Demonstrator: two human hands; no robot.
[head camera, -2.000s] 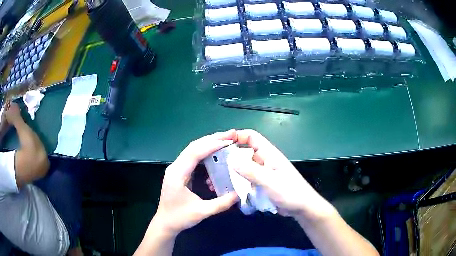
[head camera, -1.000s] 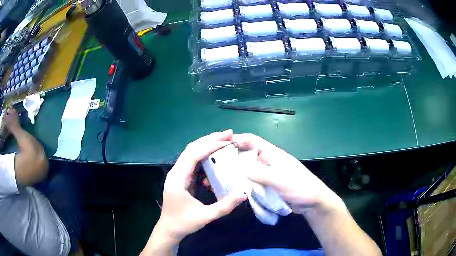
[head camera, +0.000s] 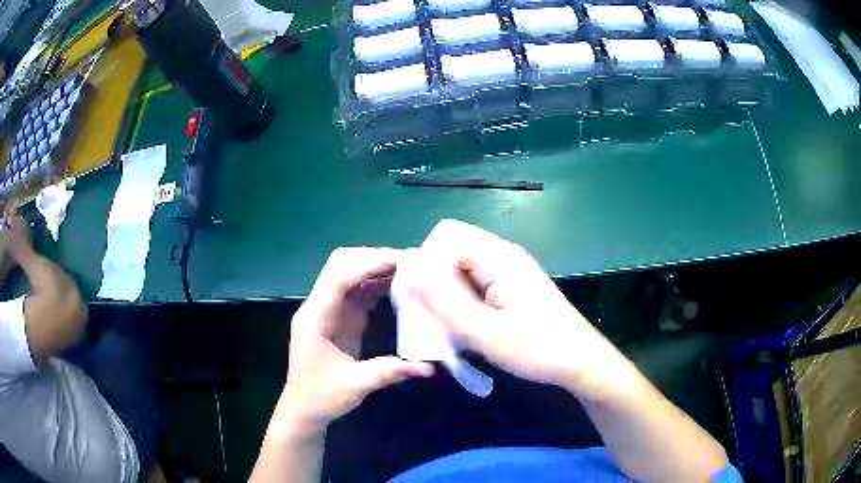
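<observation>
My left hand (head camera: 326, 354) grips a white device housing (head camera: 415, 338) by its ends, fingers at the top and thumb at the bottom. My right hand (head camera: 505, 307) presses a crumpled white wiping cloth (head camera: 469, 374) over the housing's face; a tail of the cloth hangs below. The cloth and right fingers hide much of the housing, and its small slot does not show. Both hands are in front of the bench edge. A thin black spudger (head camera: 472, 184) lies on the green bench beyond them.
A clear blister tray (head camera: 453, 132) of white units stands at the back. A black heat gun (head camera: 203, 71), its handle (head camera: 192, 174) and a white paper strip (head camera: 132, 226) are at left. White sheets (head camera: 812, 61) lie at far right. A neighbouring person's arm (head camera: 52, 297) shows at left.
My right hand with the cloth has moved up and left over the housing, covering the face and slot seen before. The view has shifted, so the bench things sit slightly higher and further left.
</observation>
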